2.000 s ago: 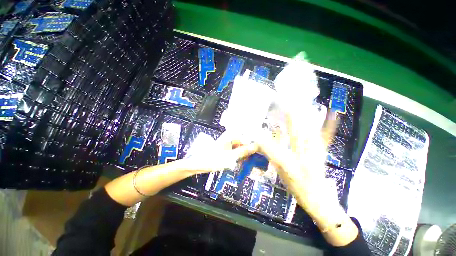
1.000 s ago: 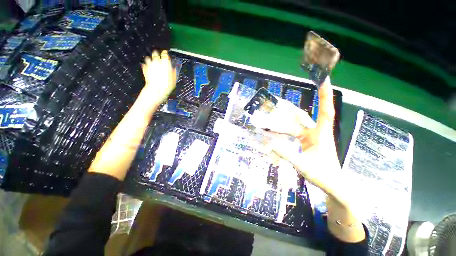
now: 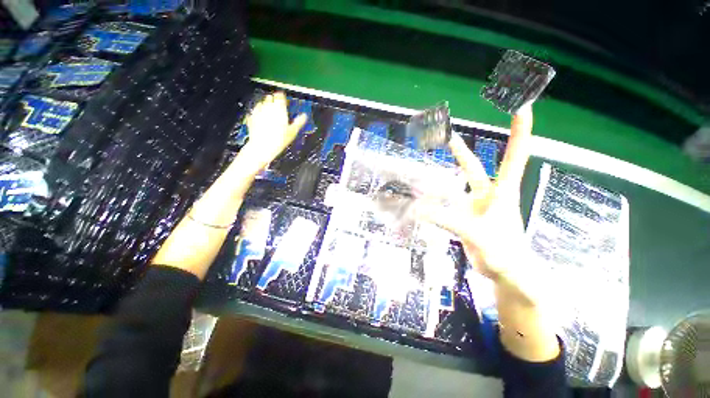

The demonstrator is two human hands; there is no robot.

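The black component tray [image 3: 307, 180] holds blue circuit boards in its pockets. My left hand [image 3: 270, 134] is at its upper left pocket, thumb apart from the fingers, beside a blue board [image 3: 302, 113]; whether it grips the board is unclear. My right hand [image 3: 492, 214] is raised over the right part of the tray, fingers spread. One dark die-cut piece [image 3: 517, 81] is stuck on a raised fingertip and another piece [image 3: 431, 127] on a second fingertip. A glossy die-cut sheet [image 3: 360, 165] lies over the tray, partly hidden by glare and my right hand.
A tall black tray stack [image 3: 132, 171] with blue boards on top stands at the left. A spare white-edged sheet [image 3: 580, 214] lies right of the tray. A small fan [image 3: 689, 359] is at the lower right edge. A pale rail [image 3: 623, 165] runs behind the tray.
My right hand has come off the sheet area with a second dark piece on another fingertip; one second ago only one was raised. My left hand has shifted slightly right and down at the tray's upper left.
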